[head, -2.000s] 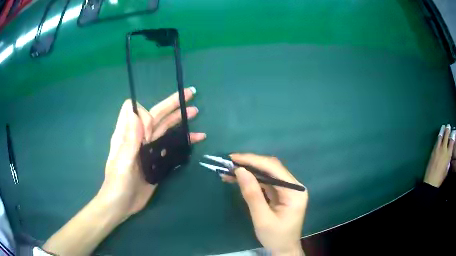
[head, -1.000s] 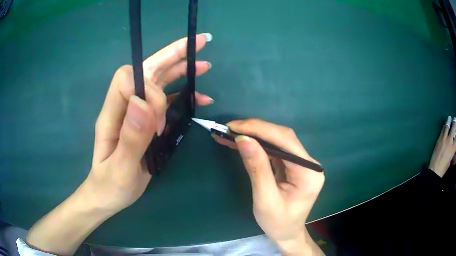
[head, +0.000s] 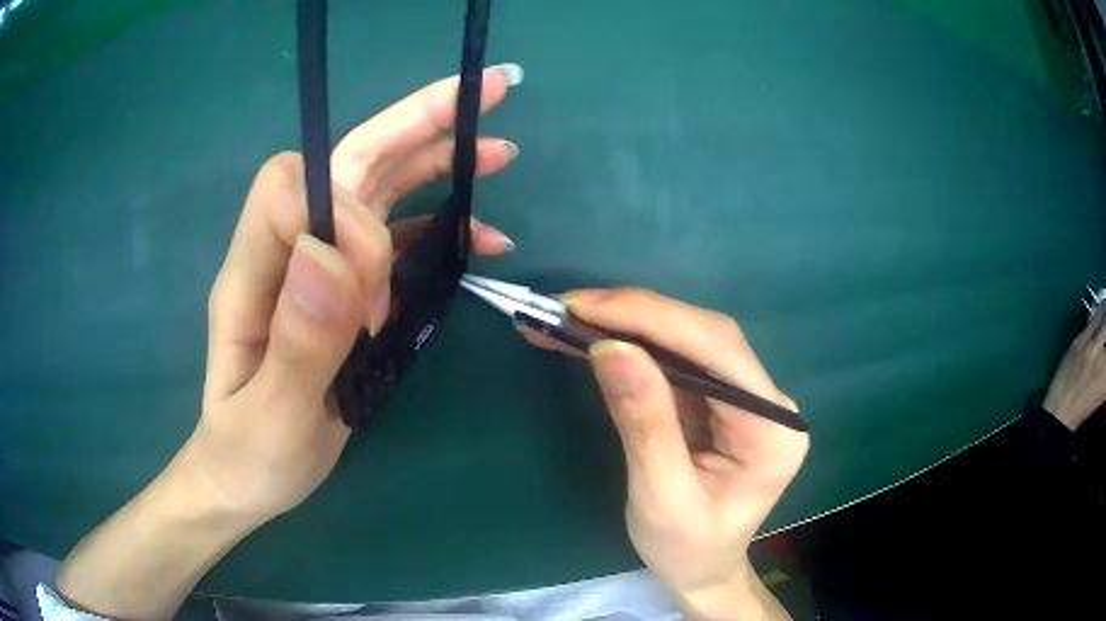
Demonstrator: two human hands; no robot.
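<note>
A black phone middle frame (head: 410, 318) is held tilted, its solid end towards me and its two side rails running up out of the picture's top edge. My left hand (head: 285, 315) grips it, thumb on the left rail and fingers behind the right rail. My right hand (head: 685, 419) holds black tweezers (head: 679, 368) with silver tips. The tips are close together and meet the right corner of the solid end. Whether a small part is between the tips is too small to tell.
The green mat (head: 776, 231) lies beneath, with its curved near edge at the lower right. Another person's hand (head: 1077, 370) and dark sleeve show at the right rim. A dark edge (head: 1083, 55) runs at the upper right corner.
The frame has come closer and tilted since the earliest view. The tweezers, spread apart then, have closed and moved to its right corner. Since one second ago, both hands have shifted only slightly.
</note>
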